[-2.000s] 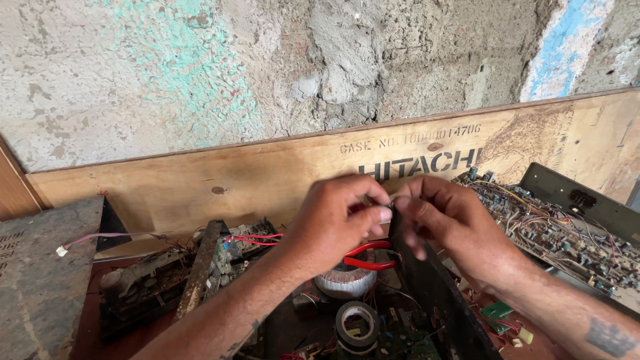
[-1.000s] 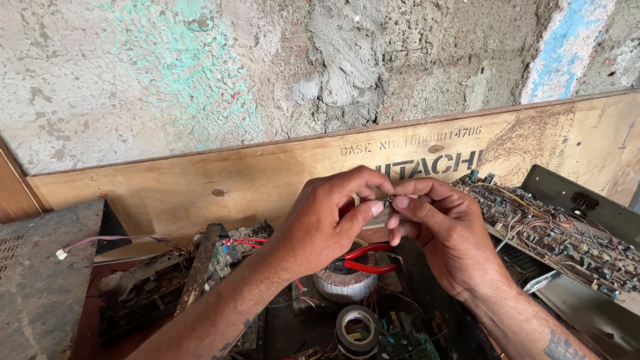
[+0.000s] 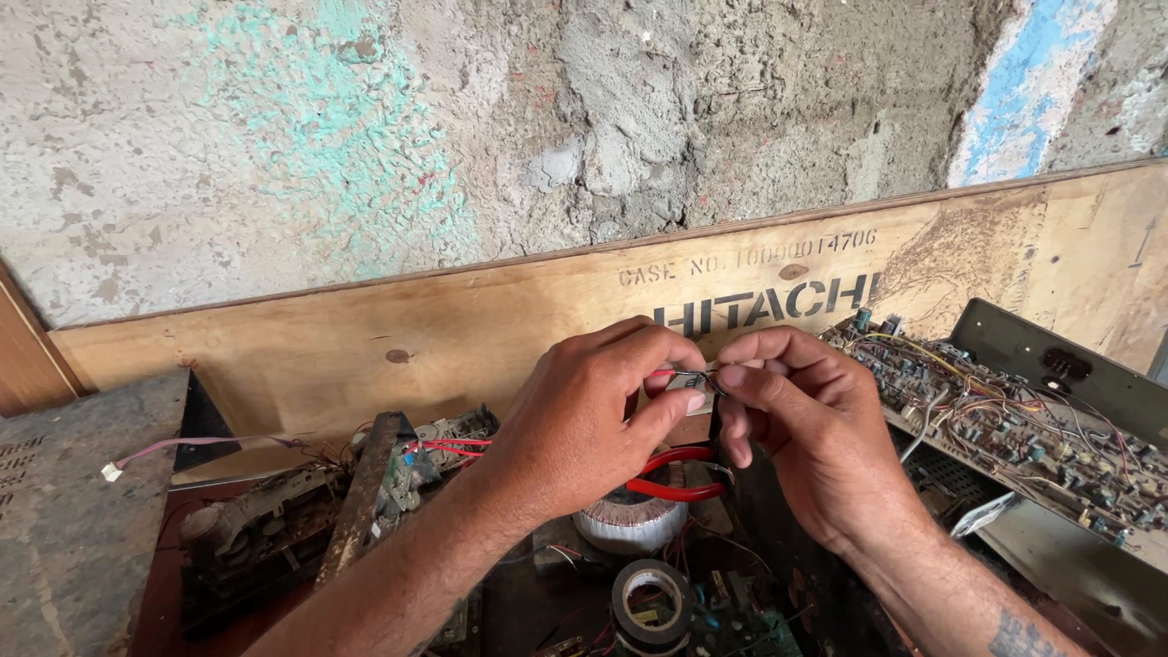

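Note:
My left hand (image 3: pixel 598 411) pinches a thin wire (image 3: pixel 677 372), partly red, between thumb and fingers. Close beside it, my right hand (image 3: pixel 808 424) grips dark thin wire ends between thumb and forefinger, almost touching the left fingertips. Pliers with red handles (image 3: pixel 689 493) lie just below the hands, over a toroidal transformer (image 3: pixel 631 525) inside an open dark metal chassis; their jaws are hard to make out. A roll of black tape (image 3: pixel 651 607) rests nearer to me, beside a green circuit board (image 3: pixel 739 620).
A large circuit board with tangled wires (image 3: pixel 1013 420) lies at the right. At the left are a worn metal cover (image 3: pixel 82 493) and a dusty mechanism (image 3: pixel 265 538). A stencilled plywood panel (image 3: pixel 319 356) stands along the rough wall behind.
Both hands stay close together over the chassis, their fingers shifted on the wires. A red stretch of wire now shows between the fingertips.

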